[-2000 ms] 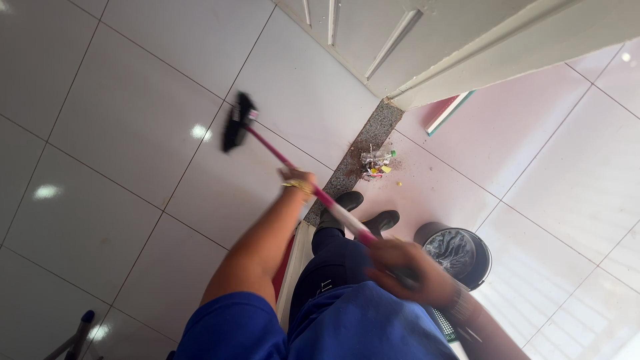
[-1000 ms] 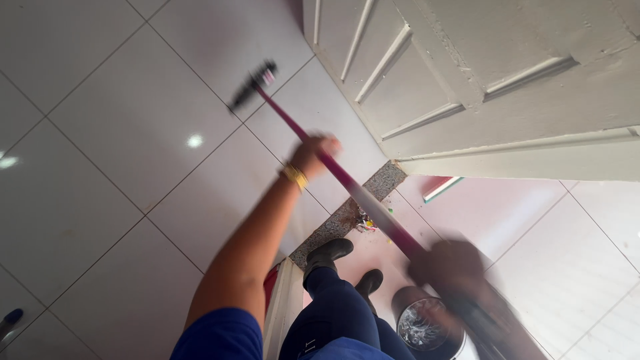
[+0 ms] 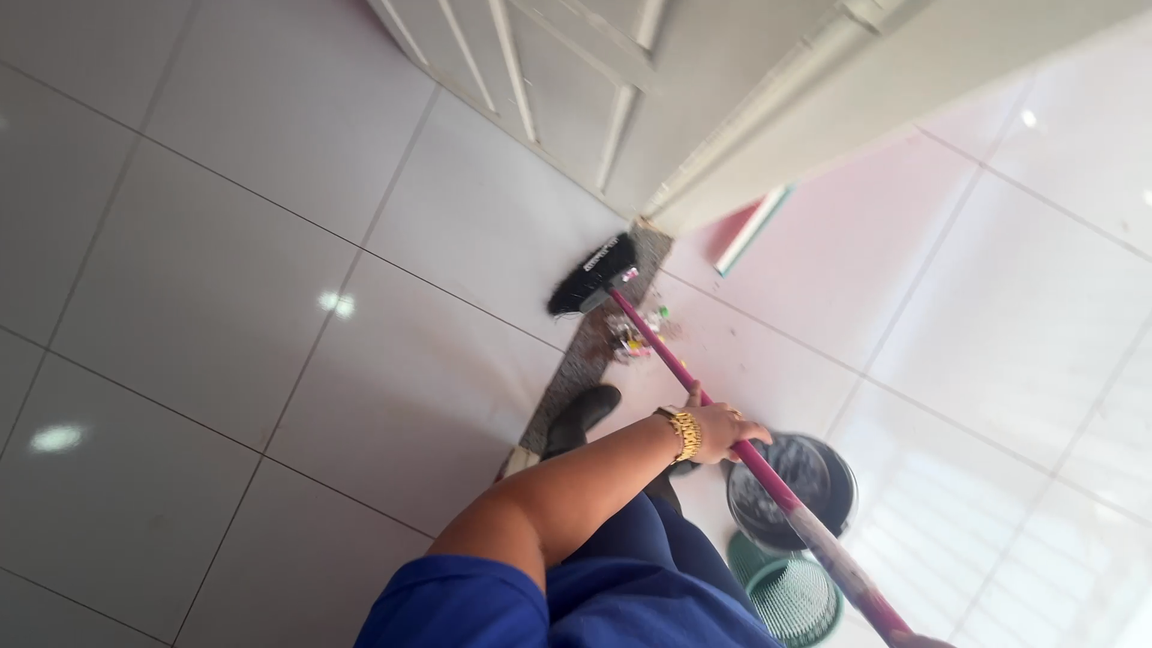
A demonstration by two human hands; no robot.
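Note:
A broom with a black-bristled head and a magenta handle lies diagonally across the view. My left hand, with a gold watch at the wrist, is wrapped around the middle of the handle. Only a small part of my right hand shows at the bottom edge, at the upper end of the handle. The bristles rest at the granite threshold, beside a small heap of litter and dirt lying partly under the line of the handle.
A panelled white door stands at the threshold's far end. Beyond it a flat white-and-teal edged object lies on the tiles. Near my legs are a black bucket and a green mesh basket. My dark shoe is on the threshold.
The broom head has moved from the tiles left of the threshold to the threshold, next to the litter heap. Both hands have moved with the handle.

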